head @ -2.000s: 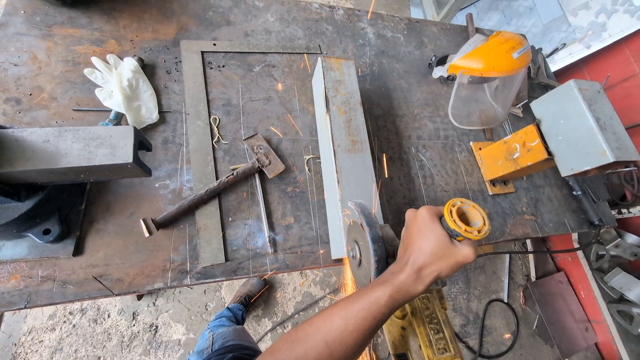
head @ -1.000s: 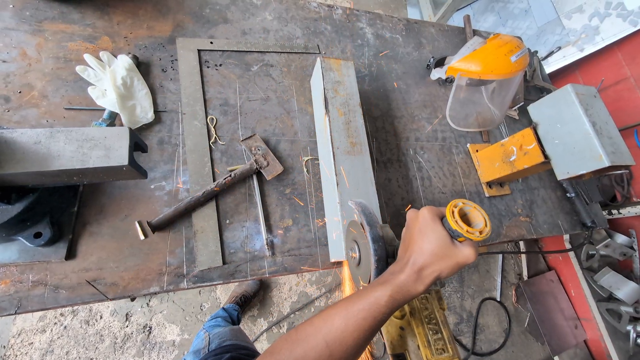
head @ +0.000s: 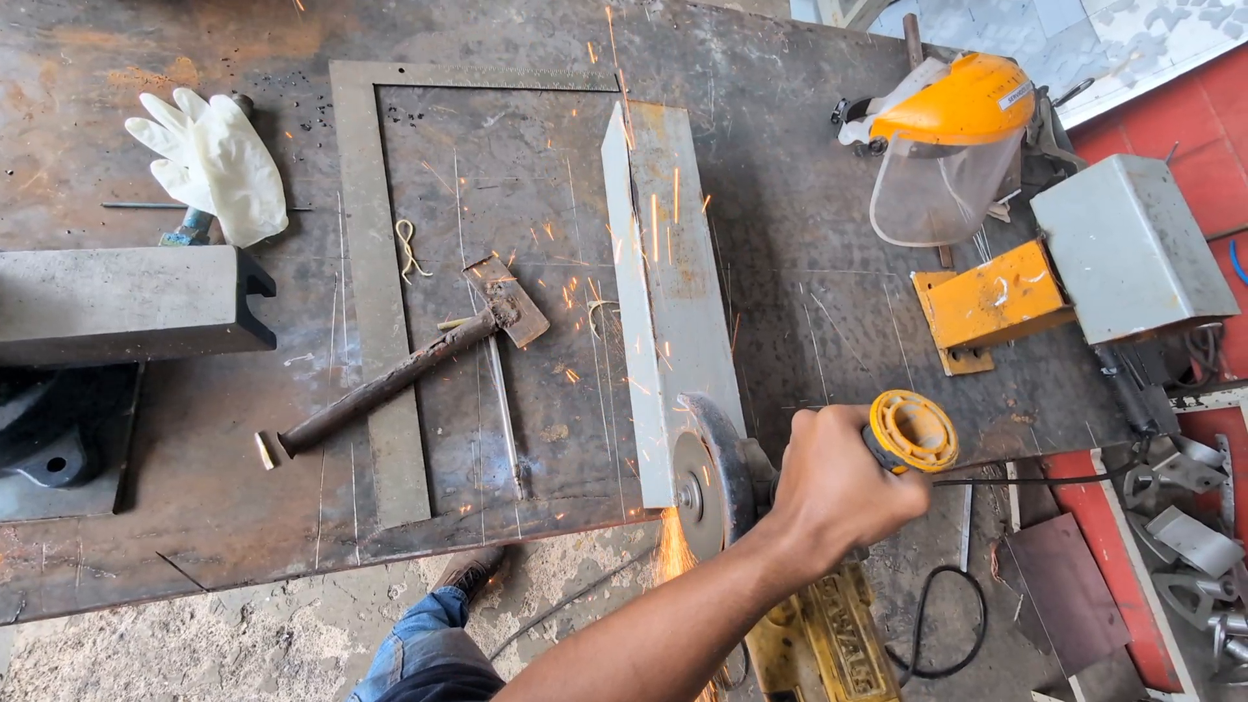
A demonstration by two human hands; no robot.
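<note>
One bare hand, seemingly my left hand, grips the side handle of a yellow DeWalt angle grinder. The grinder's disc meets the near end of a grey steel angle or channel piece, and orange sparks fly down and up from the contact. That steel piece lies lengthwise on the metal workbench, its end by the bench edge. My right hand is out of sight, so its hold on the grinder body is hidden. Left of the steel piece lie a hammer and a steel framing square.
A white glove and a bench vise are at left. A face shield lies at upper right, above an orange steel bracket joined to a grey box section. Below run a black cable and a shod foot.
Sparks now spread higher over the steel piece and bench than one second ago. The hand and grinder have hardly moved against the steel.
</note>
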